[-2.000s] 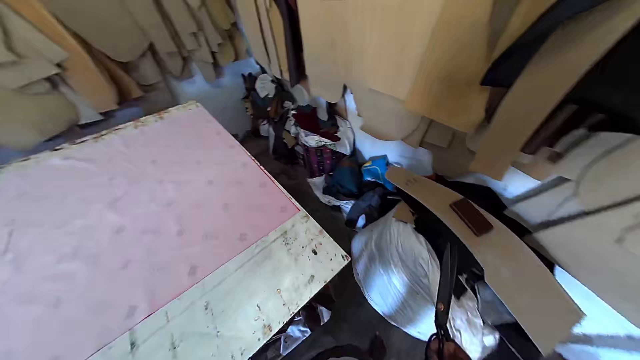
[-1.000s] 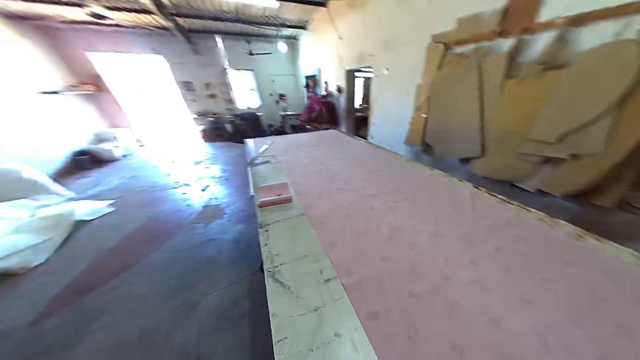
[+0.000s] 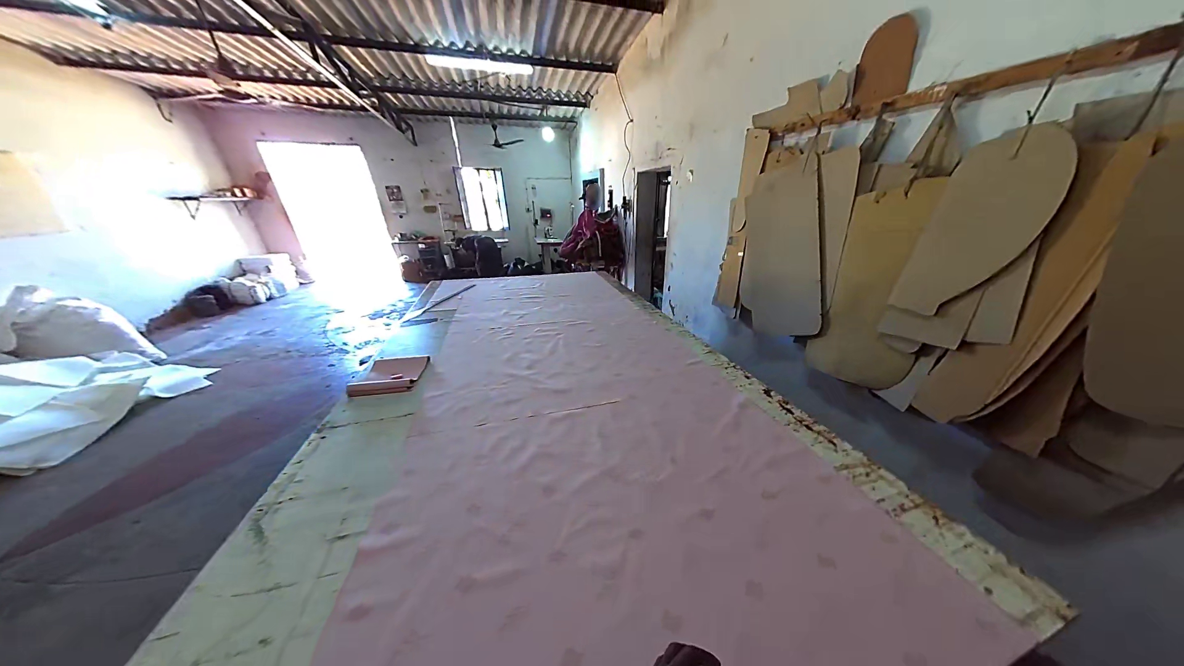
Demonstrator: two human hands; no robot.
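Observation:
A long sheet of pink patterned fabric (image 3: 555, 481) lies spread over a long table, with light creases across its far half. Along the left side a pale green strip of tabletop (image 3: 268, 555) shows. On that strip rests a folded pink bundle (image 3: 388, 376), and farther back lies a long thin strip like a ruler (image 3: 450, 302). At the bottom edge of the head view a small dark shape, which looks like the knuckles of my right hand (image 3: 686, 655), is over the fabric; whether it holds anything is hidden. My left hand is out of view.
Cardboard patterns (image 3: 990, 222) hang from a wooden rail along the right wall. The table's worn right edge (image 3: 832, 444) runs toward the far end. White sheeting (image 3: 74, 407) and sacks lie on the left floor. A bright doorway (image 3: 324, 213) stands at the back.
The view has swung round from the table's corner and the hanging patterns to look along the table. Large shears, visible upright near the bottom right two seconds ago, are out of view now.

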